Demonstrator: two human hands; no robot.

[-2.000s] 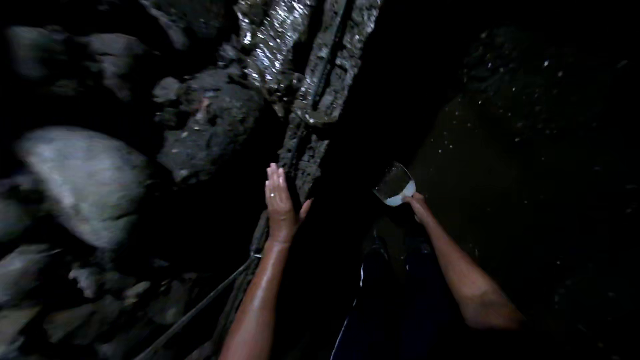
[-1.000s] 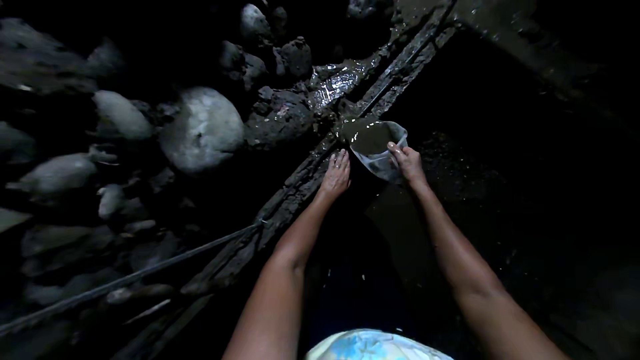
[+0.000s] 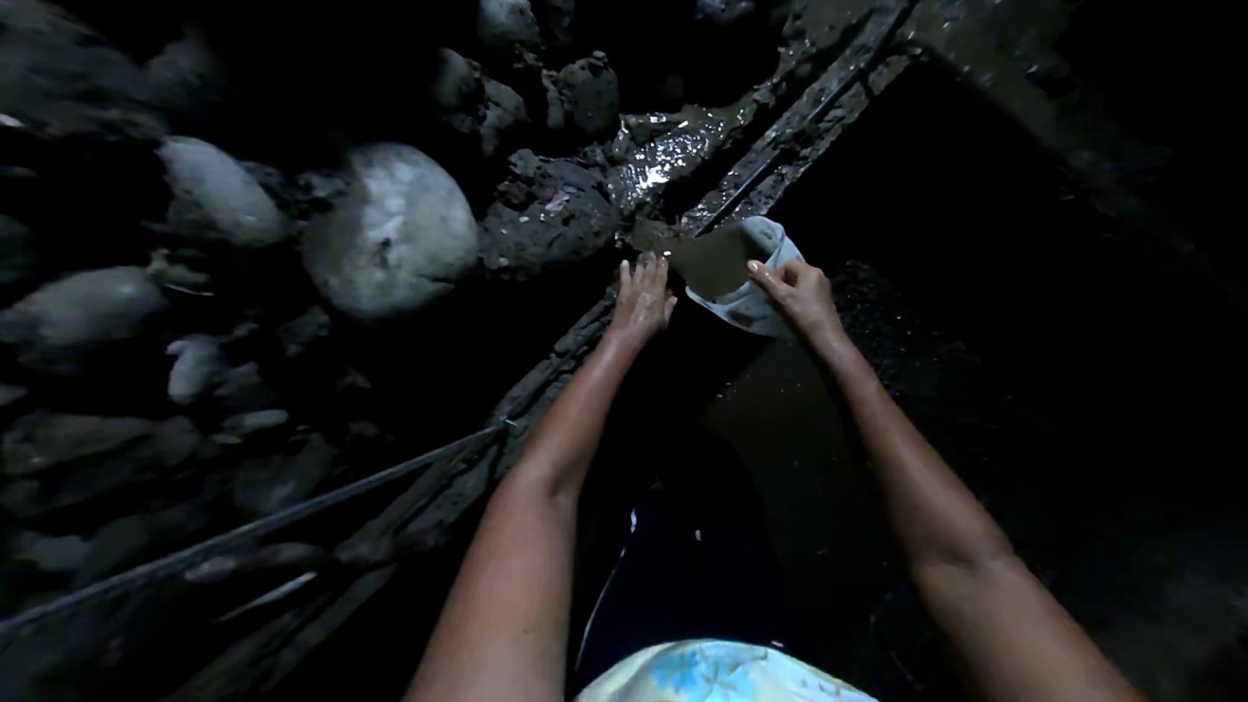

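Note:
My right hand (image 3: 801, 297) grips the rim of a whitish scoop-like container (image 3: 746, 310), which is tilted toward the muddy ledge. Brown muddy water (image 3: 717, 261) lies in it and reaches its left edge. My left hand (image 3: 643, 297) is just left of the container, fingers extended, at the edge of the ledge (image 3: 561, 366). It holds nothing. Whether its fingertips touch the mud is hard to tell. Wet, shiny mud (image 3: 663, 161) lies just beyond both hands.
A large pale rounded stone (image 3: 390, 232) and several smaller stones are at the left. A thin rod or pipe (image 3: 263, 526) runs from the lower left to the ledge. Dark murky water (image 3: 780, 419) is below my right forearm. Deep shadow hides much of the right side.
Two seconds ago the container hung over the dark water, away from the ledge; it is now at the ledge, close to my left hand. Since one second ago it has tilted further left. The view has shifted.

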